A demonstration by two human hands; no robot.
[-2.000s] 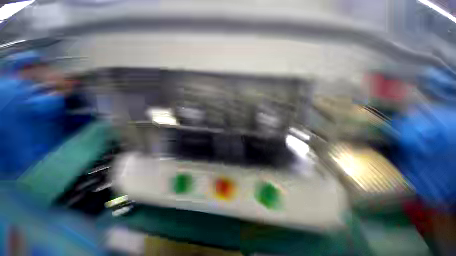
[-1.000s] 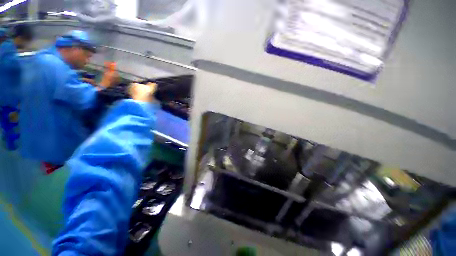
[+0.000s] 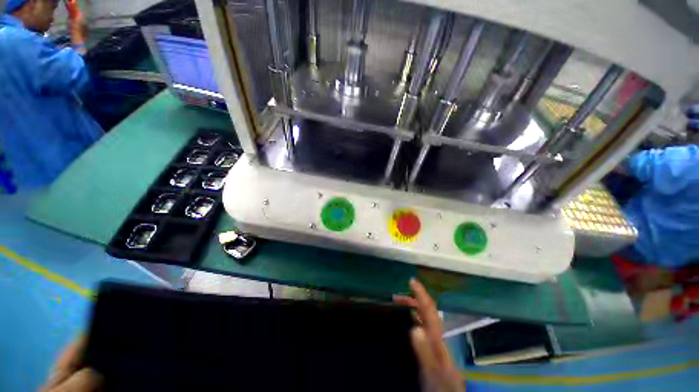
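A flat black tray or pad is held in front of the bench edge, low in the view. My left hand grips its left end and is partly cut off by the bottom edge. My right hand is at its right end, fingers up along the edge. On the green mat, a black blister tray holds several silver-rimmed watch cases; its front right pocket is empty. One watch case with a yellow-white patch lies beside it.
The press machine has green start buttons and a red emergency stop. A monitor with black trays on top stands left of it. People in blue smocks work at left and right.
The view has swung down and left-to-centre on the press. The raised blue-sleeved arm at the monitor is gone from there. Both hands now hold the black tray or pad low in front.
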